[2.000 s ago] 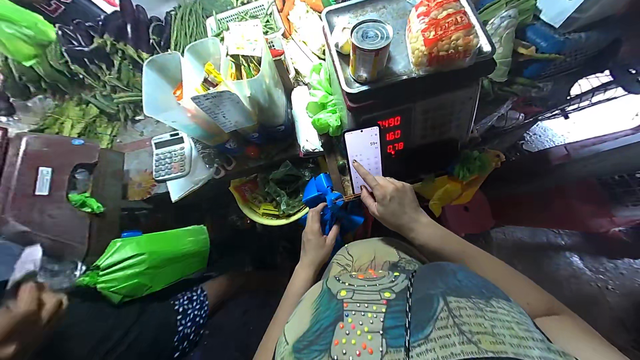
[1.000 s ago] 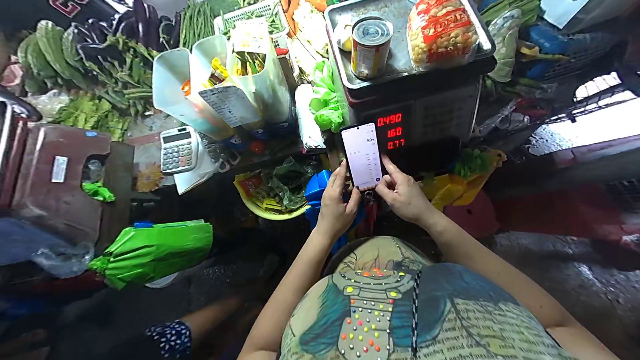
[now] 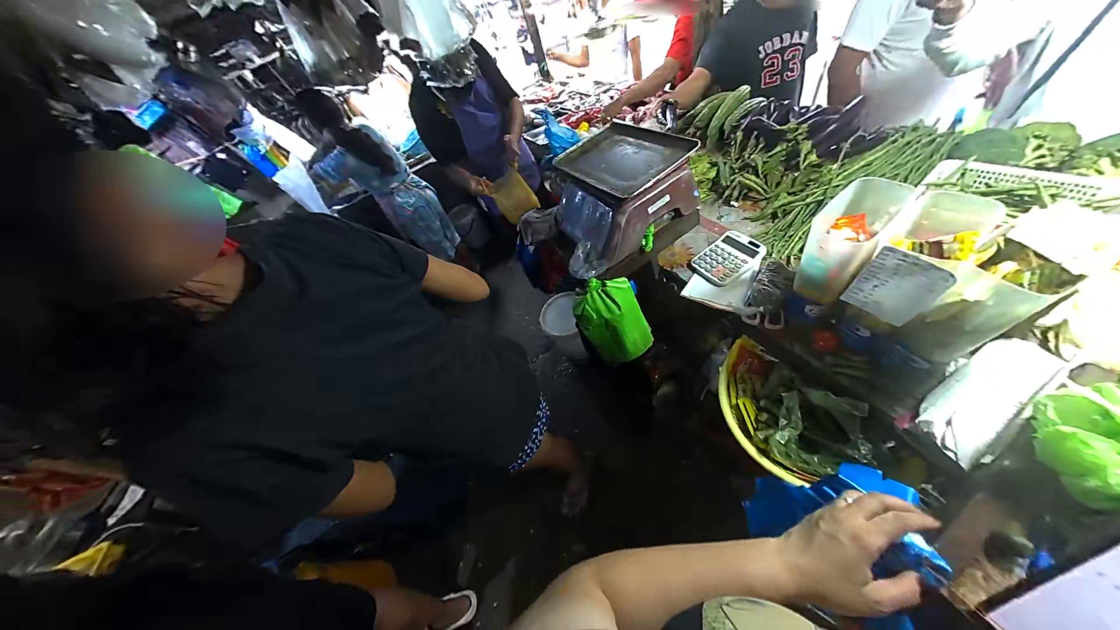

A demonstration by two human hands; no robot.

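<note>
Low on the right, my left hand (image 3: 853,551), a ring on one finger, is over a bunch of blue plastic bags (image 3: 787,507). Its fingers are spread, with bag plastic beside and beneath them; whether they grip it I cannot tell. My right hand is out of the frame. The corner of the phone (image 3: 1063,595) shows at the lower right edge, and who holds it is hidden. Behind the blue bags lies a yellow-rimmed basket (image 3: 728,420) of leafy greens and clear plastic. A white calculator (image 3: 728,258) rests on paper farther back.
A person in a dark shirt (image 3: 376,350) stands close on the left. A weighing scale (image 3: 626,162), a green bag (image 3: 612,320) and a white bucket (image 3: 560,319) are ahead. Plastic containers (image 3: 853,236), green beans (image 3: 862,166) and eggplants (image 3: 818,127) fill the right side. Other people stand farther back.
The view has swung far to the left. My left hand, earlier at the phone, is now at the blue bags. My right hand has left the view.
</note>
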